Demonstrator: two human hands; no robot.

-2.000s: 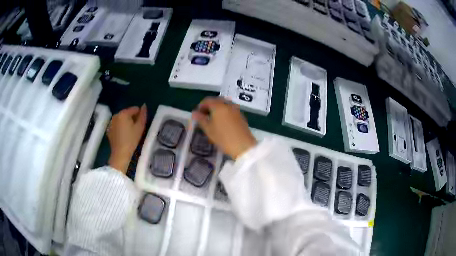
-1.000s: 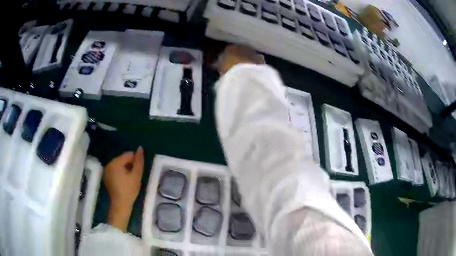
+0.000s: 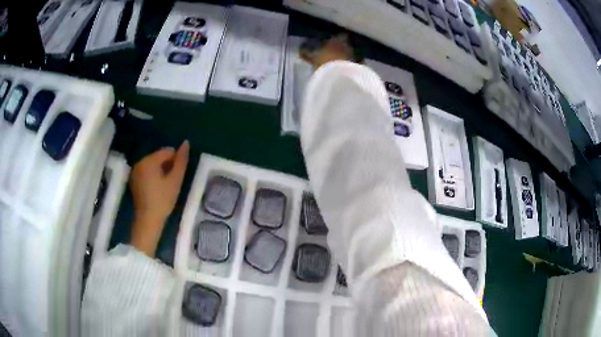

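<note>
A white foam tray (image 3: 247,172) lies in front of me, its near pockets holding dark rounded watch bodies (image 3: 265,251), grey backs up. My right hand (image 3: 333,50) is stretched over the far end of a narrow white open box base (image 3: 290,85). It is blurred and partly behind its sleeve, with something dark at the fingertips; whether it grips this I cannot tell. The box's inside is mostly hidden by hand and sleeve. My left hand (image 3: 156,176) is left of the tray, fingers half curled, thumb side apart, nothing visible in it.
Printed white covers (image 3: 181,49) and open boxes with straps (image 3: 489,181) lie in a row on the dark green surface (image 3: 230,128). A tall tray stack (image 3: 59,197) with dark screens stands at left. More filled trays (image 3: 422,43) line the far side. A white stack (image 3: 573,306) is at lower right.
My right arm has gone from over the tray to the box row. The boxes have shifted right relative to the tray. My left hand has stayed beside the tray. The camera view has shifted.
</note>
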